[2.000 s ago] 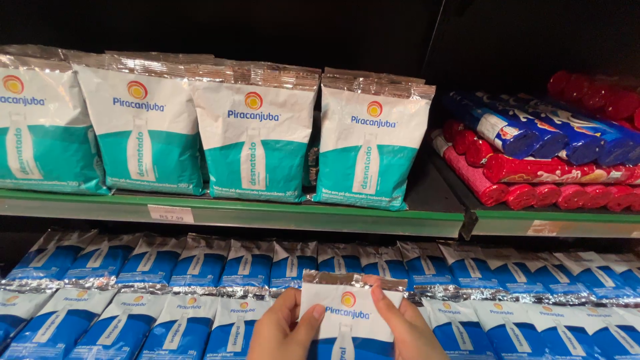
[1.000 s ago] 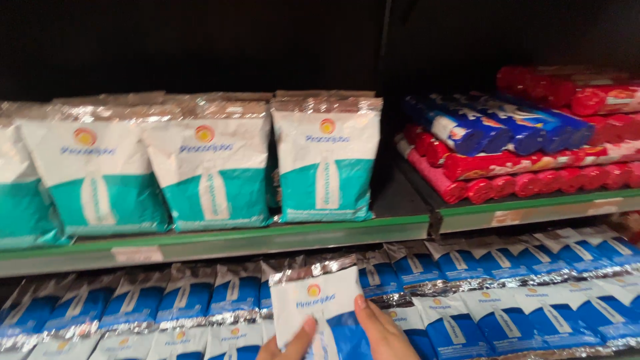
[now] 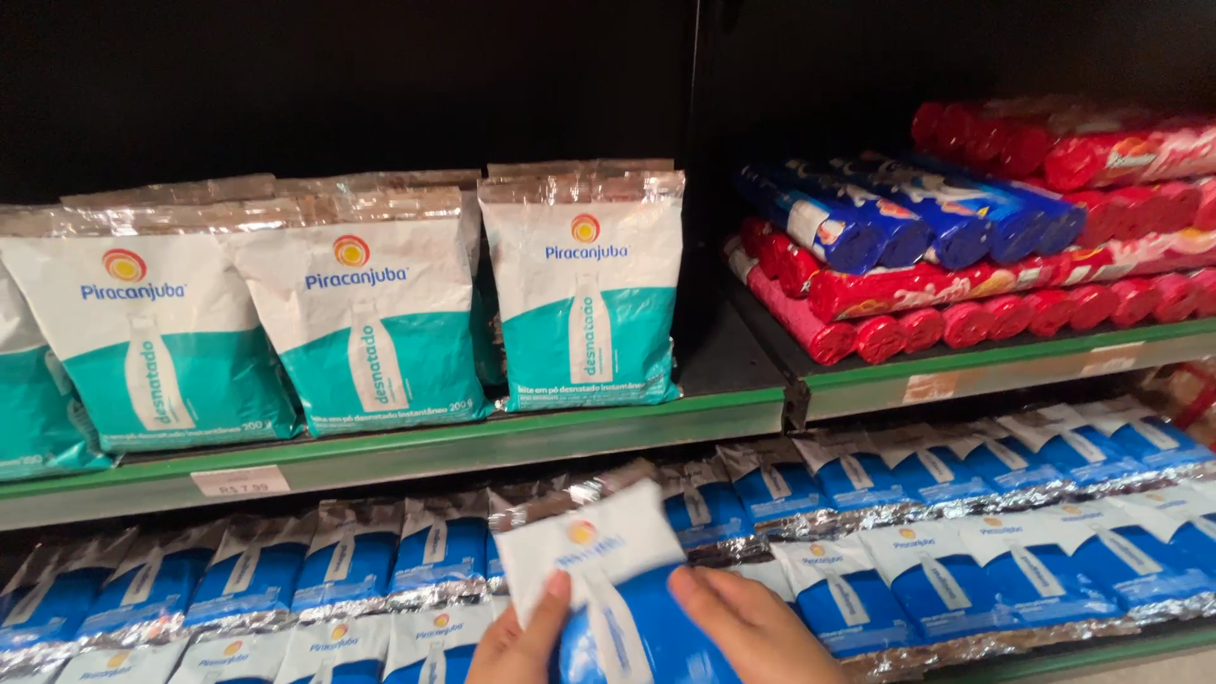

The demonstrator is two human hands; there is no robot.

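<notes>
A blue and white Piracanjuba milk powder pouch (image 3: 622, 598) is held between my two hands at the bottom centre, tilted, its silvery top seal up. My left hand (image 3: 527, 632) grips its left edge with the thumb on the front. At the right edge, my right hand (image 3: 755, 627) holds it with the fingers partly hidden by the frame's bottom. Behind it, rows of similar blue pouches (image 3: 936, 579) lie on the lower shelf. Above, teal and white pouches (image 3: 589, 313) stand upright on the upper shelf.
The upper shelf's green front edge (image 3: 627, 425) runs above the lower pouches and bears a price tag (image 3: 239, 482). Blue cylindrical packets (image 3: 912, 214) lie on stacked red packets (image 3: 950, 285) at the right. A dark back panel (image 3: 361, 85) rises behind the upper shelf.
The held pouch has gone from nearly upright to tilted, still between both hands. The view has shifted, showing more of the red packets at the right.
</notes>
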